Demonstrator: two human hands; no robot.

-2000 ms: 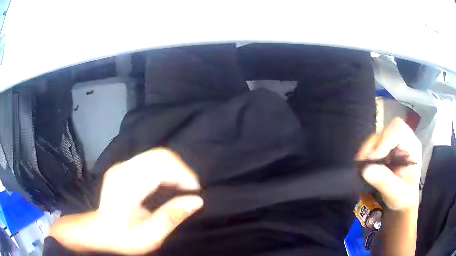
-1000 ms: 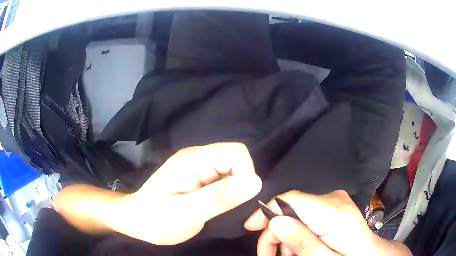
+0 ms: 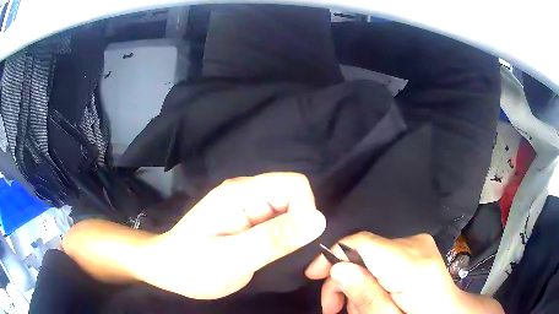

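Black fabric [image 3: 263, 135] lies in folds over the dark-clothed lap below the white table. My left hand [image 3: 245, 236] is over the fabric with its fingers curled in and the thumb pressed against them; what is inside the fingers is hidden, though it appears to pinch the fabric. My right hand [image 3: 392, 273] is just right of it and holds small dark thread snips [image 3: 338, 254], blades apart, their thin pale tip pointing up and left towards my left hand.
The white table edge [image 3: 276, 6] curves across the top. Dark ribbed strips [image 3: 30, 110] hang at the left. A blue bin [image 3: 24, 205] is at lower left. An orange-brown item [image 3: 458, 251], pale cloth [image 3: 521, 110] and dark thread bits are at the right.
Both hands have moved together at the middle from a wide hold on a fabric edge. The snips now show in my right hand. Over the last second the hands have barely shifted.
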